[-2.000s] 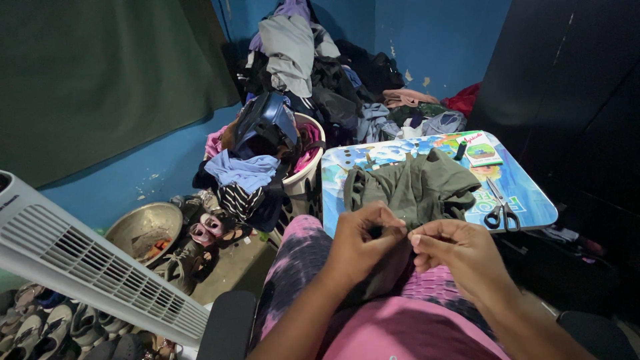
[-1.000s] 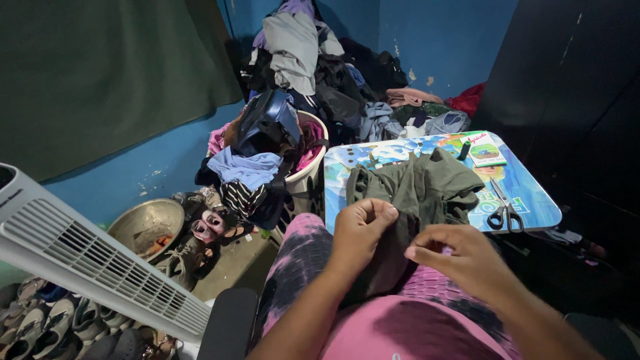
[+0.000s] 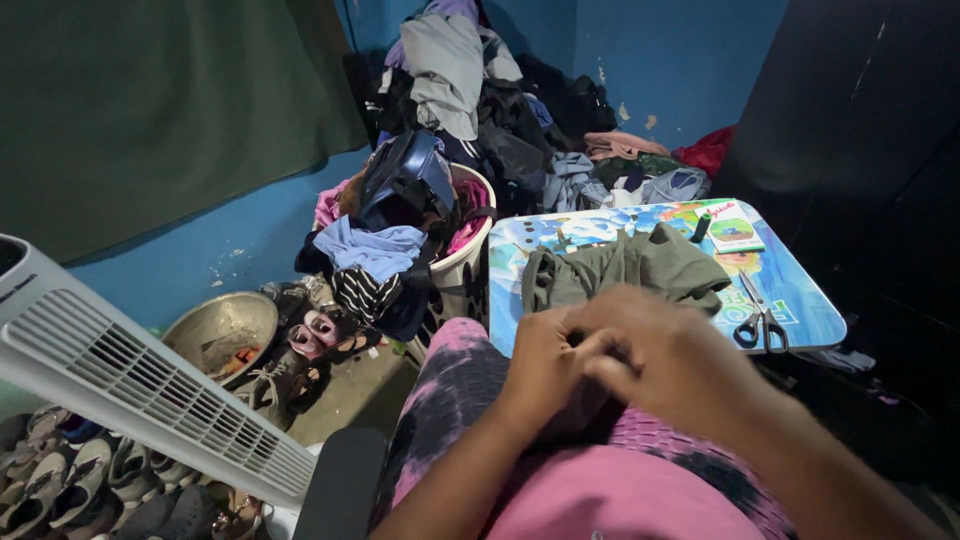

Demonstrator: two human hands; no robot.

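An olive-green cloth garment (image 3: 630,266) lies bunched on a small printed folding table (image 3: 814,319) and hangs down toward my lap. My left hand (image 3: 551,360) is bent at its near edge, with the fingertips hidden. Blurred by motion, my right hand (image 3: 656,345) overlaps the left one, its thumb and finger close together; what lies between them cannot be made out. To the right of the cloth rest black-handled scissors (image 3: 760,319), with blades pointing away. Behind them are a dark green thread spool (image 3: 701,227), standing, and a small printed packet (image 3: 735,229).
A white basket (image 3: 484,240) heaped with clothes stands left of the table, and a large clothes pile (image 3: 480,90) rises behind. At left are a tower fan (image 3: 157,375), a metal basin (image 3: 225,330) and many shoes (image 3: 97,480). A black armrest (image 3: 341,480) is beside my left leg.
My right hand, apart from the left one a second ago, is now against and partly over it. The scissors, spool and packet have stayed in place.
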